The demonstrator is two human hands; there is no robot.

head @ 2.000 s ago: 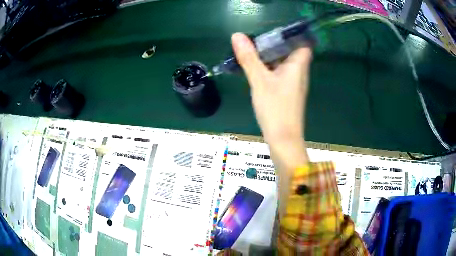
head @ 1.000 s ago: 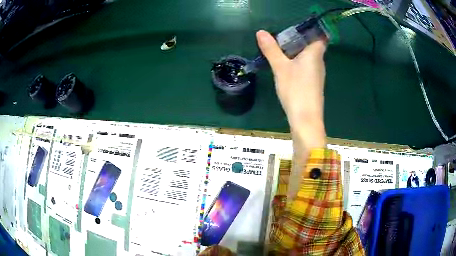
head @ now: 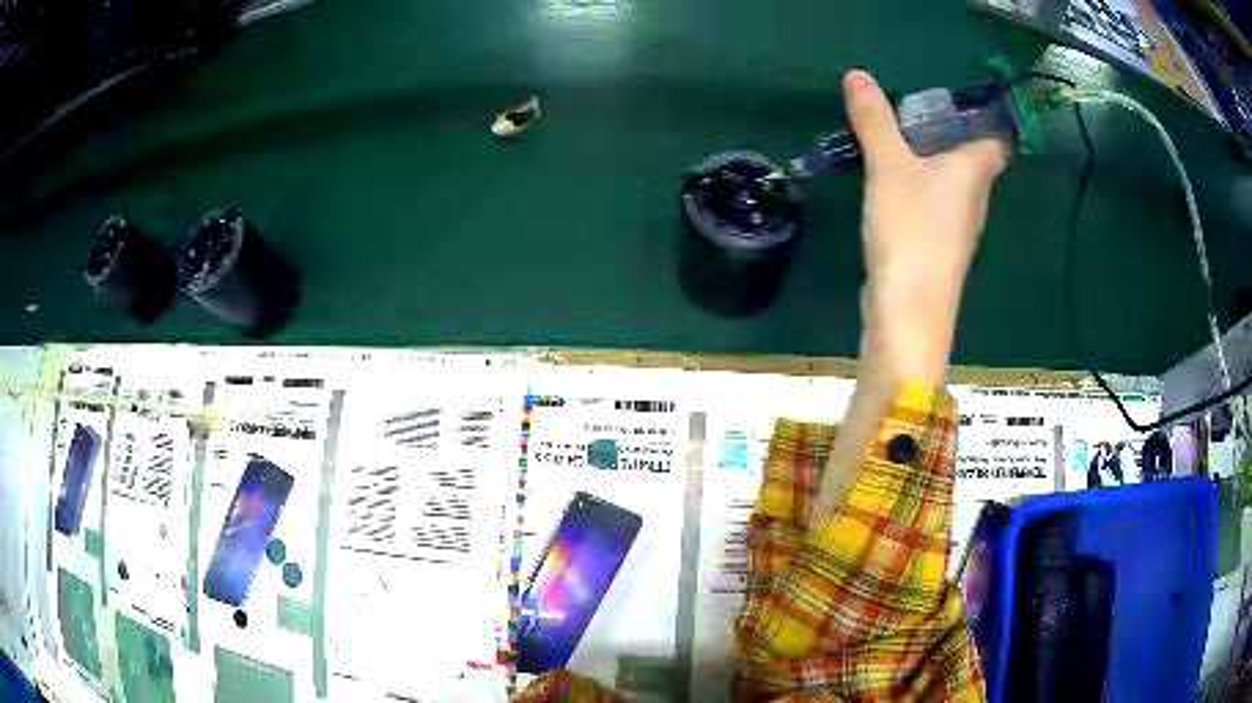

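My right hand [head: 923,192] is shut around the dispensing syringe [head: 936,121], which points left and slightly down. Its pale yellow-green tip [head: 783,175] is at the right part of the open top of a black cylindrical housing [head: 739,240]; whether it touches cannot be told. The housing stands upright on the green conveyor belt [head: 453,220]. A bright green adapter [head: 1027,116] is at the syringe's rear. My left hand is not in view; only a bit of plaid sleeve [head: 566,687] shows at the bottom edge.
Two more black housings [head: 236,271] stand at the left on the belt. A small pale scrap [head: 515,120] lies behind. A pale hose [head: 1192,206] and thin black cable [head: 1075,261] hang at right. Printed sheets [head: 412,604] cover the front ledge. A blue bin [head: 1160,591] holds black parts.
My right hand and the syringe have moved right along with the housing. The scrap and the two left housings have also shifted right. The tip has stayed at the housing's top.
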